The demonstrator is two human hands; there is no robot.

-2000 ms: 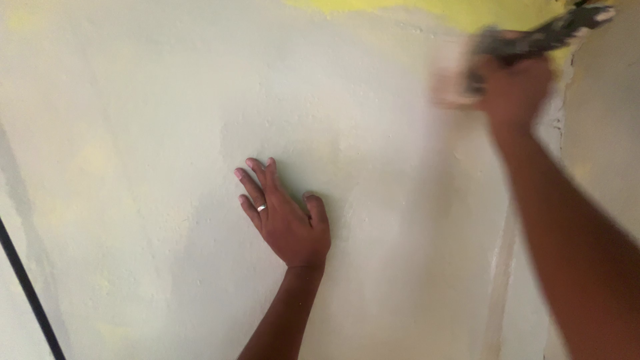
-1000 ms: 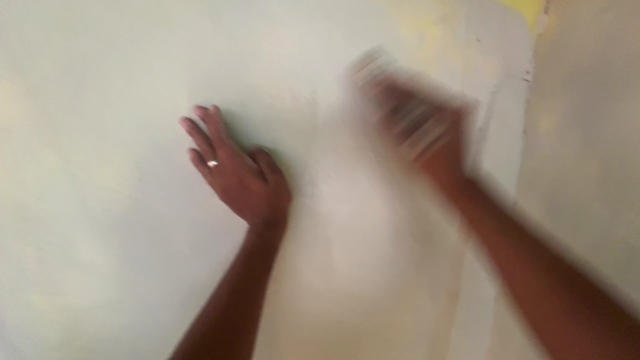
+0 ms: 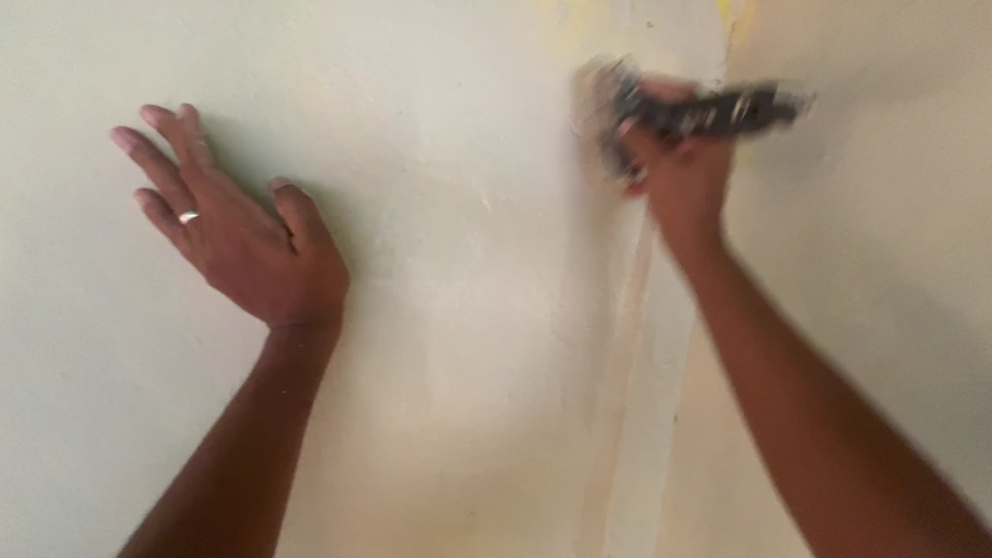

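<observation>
My left hand (image 3: 248,240), a ring on one finger, lies spread against a pale painted wall (image 3: 434,310) and holds nothing. My right hand (image 3: 690,163) grips a dark-handled, paint-spattered brush-like tool (image 3: 721,112), whose exact kind the blur hides. Its wide, pale end (image 3: 597,116) points left, at or very close to the wall; contact cannot be told. The handle sticks out to the right past my fingers.
A lighter vertical strip (image 3: 643,465) runs down the wall below my right hand. To its right is a beige wall surface (image 3: 876,256). Yellow paint patches (image 3: 573,23) show near the top.
The tool in my right hand was higher near the yellow area two seconds ago, then left of the pale strip, and is now beside that strip's line. My left hand stays spread on the wall.
</observation>
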